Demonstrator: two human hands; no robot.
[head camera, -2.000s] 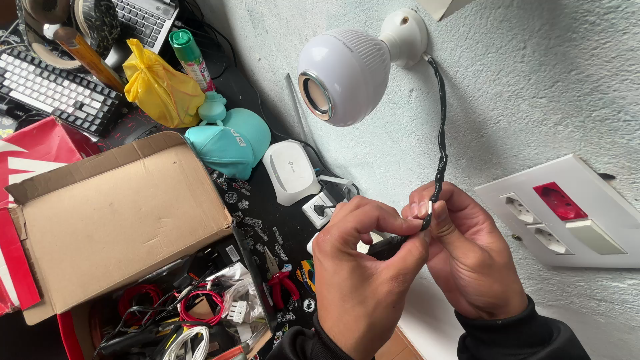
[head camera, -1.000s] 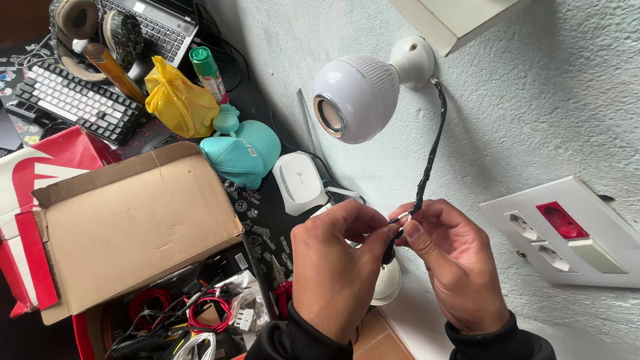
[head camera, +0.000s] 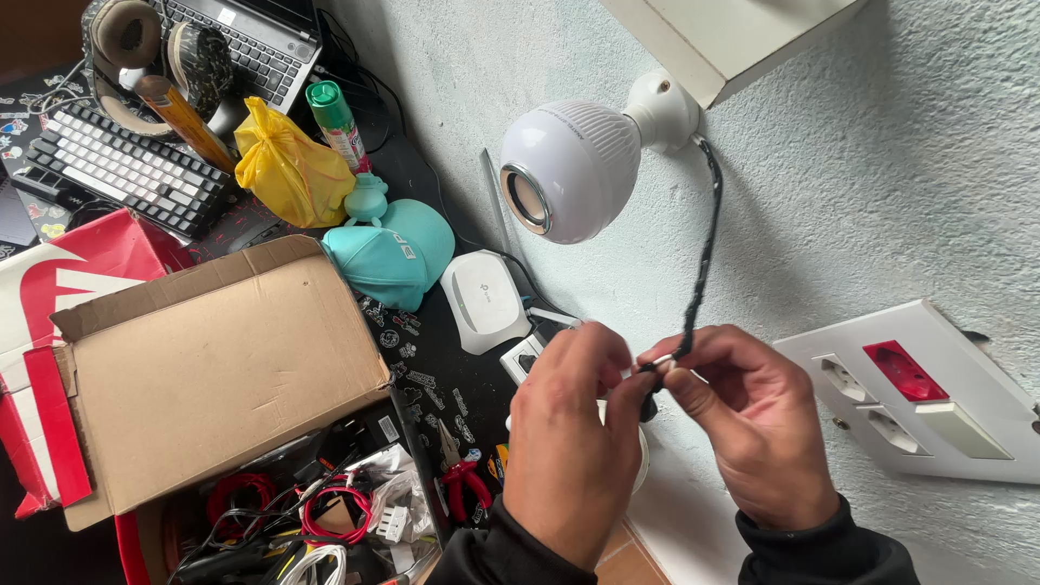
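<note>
A white bulb-shaped lamp with a round front opening (head camera: 569, 171) sits in a white wall socket (head camera: 662, 112). From that socket a cable wrapped in black tape (head camera: 708, 244) hangs down to my hands. My right hand (head camera: 756, 431) pinches its lower end, where a short white stretch of wire shows between the fingertips. Close beside it, my left hand (head camera: 573, 439) grips the black taped part just below. What lies inside the fingers is partly hidden. A pale round object behind my left hand is mostly covered.
At right, a white wall plate (head camera: 963, 422) bears outlets and a switch. On the black desk are a white router (head camera: 485, 301), a teal cap (head camera: 390, 256), a yellow bag (head camera: 292, 175), red-handled pliers (head camera: 463, 479) and a keyboard (head camera: 130, 166). An open cardboard box (head camera: 227, 366) holds cables.
My hands stay together at the cable's lower end, with their fingers shifted around the white wire. The view has moved, showing more of the white box above the lamp.
</note>
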